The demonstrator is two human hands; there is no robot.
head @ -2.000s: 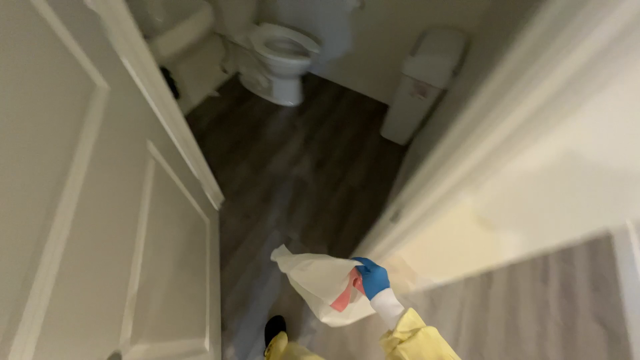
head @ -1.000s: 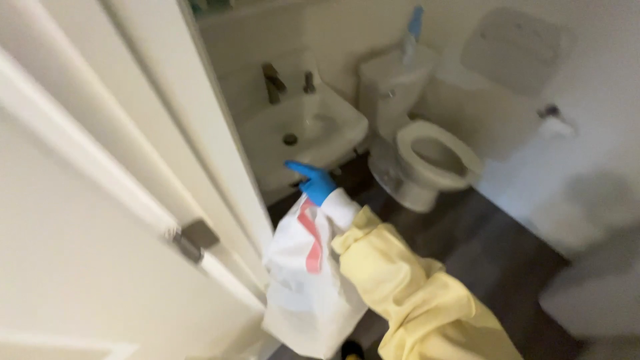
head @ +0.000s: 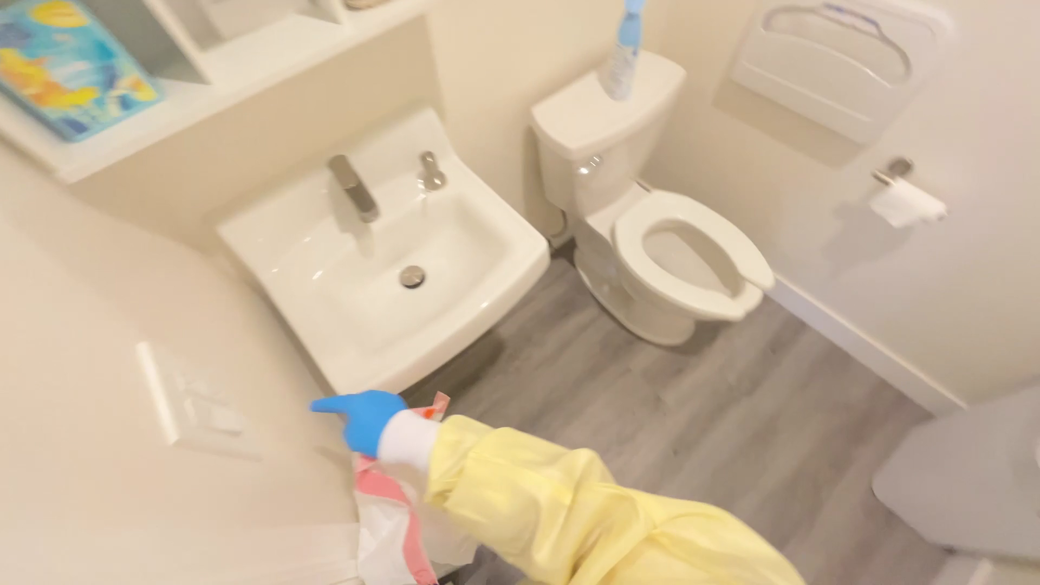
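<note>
My right hand (head: 367, 418), in a blue glove with a yellow sleeve above a white cuff, is at the lower left of the head view. Its index finger points left toward a white wall switch plate (head: 199, 406), with a gap between them. The other fingers are curled on a white plastic bag (head: 386, 532) with a pink-red drawstring, which hangs below the hand. The forearm hides part of the bag. My left hand is out of view.
A white sink (head: 471, 244) is fixed ahead, below a shelf (head: 268, 57). Right of it stands a toilet (head: 682, 252) with a spray bottle (head: 624, 61) on its tank. A toilet paper holder (head: 898, 171) is on the right wall; a grey-white bin (head: 967, 471) stands lower right.
The room has become much brighter. The view has moved from the doorway into the bathroom. My right hand, still with the bag, has its index finger extended, which it did not two seconds ago.
</note>
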